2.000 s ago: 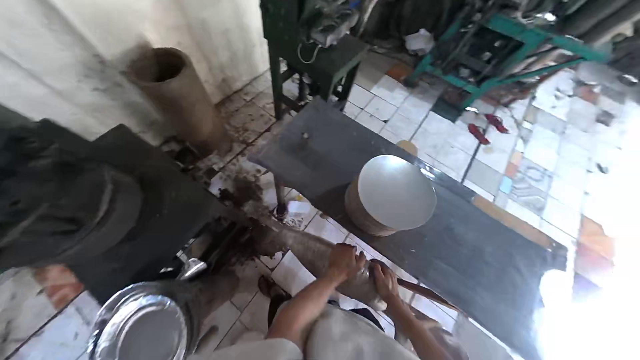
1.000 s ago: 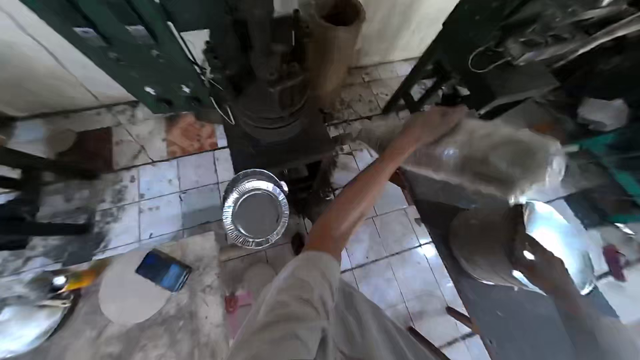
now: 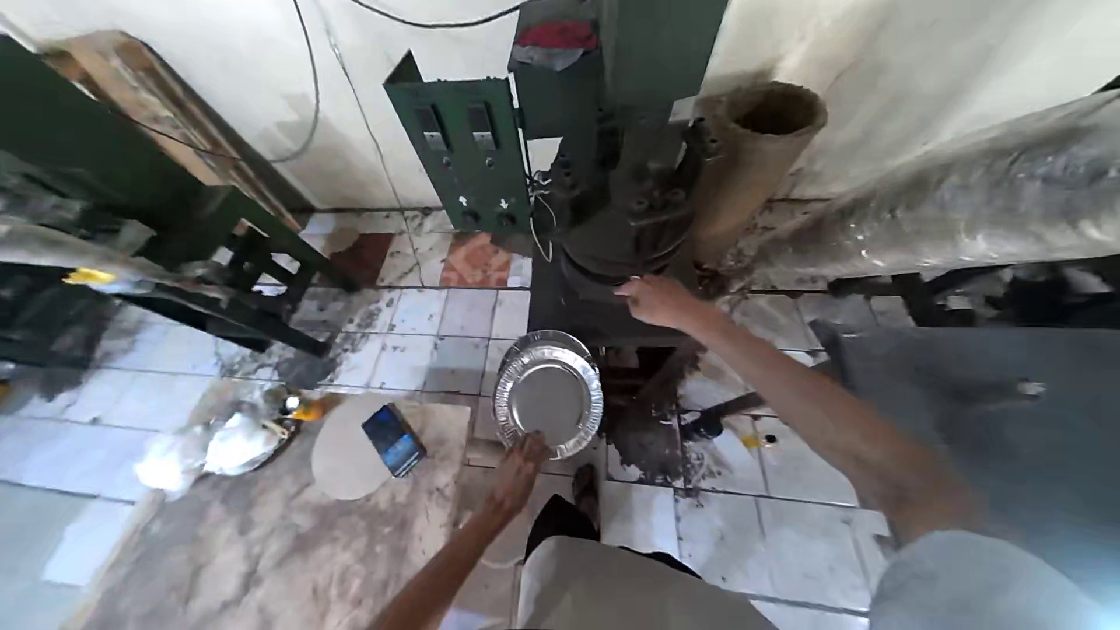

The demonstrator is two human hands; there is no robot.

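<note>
Round silver foil plates (image 3: 549, 398) lie overlapped below the edge of a dark press machine (image 3: 626, 219). My left hand (image 3: 525, 459) touches the near rim of the upper plate with its fingertips; whether it grips the rim cannot be told. Farther up, my right hand (image 3: 654, 299) is at the front edge of the machine's round die, the index finger extended toward it and the other fingers curled. Nothing shows in the right hand. The space between the die's parts is too dark to make out.
A phone (image 3: 395, 440) lies partly on a pale round disc (image 3: 346, 455) on a worn board at the left. Behind the machine stands a brown tube (image 3: 757, 157). A green control box (image 3: 468, 149) adjoins the machine. A dark metal table (image 3: 989, 411) and a plastic-wrapped roll (image 3: 954, 210) are on the right.
The view has swung left, from the dark table to the machine. My right hand has left the pot-like round container, and my left hand has left the wrapped roll and is now at the foil plates.
</note>
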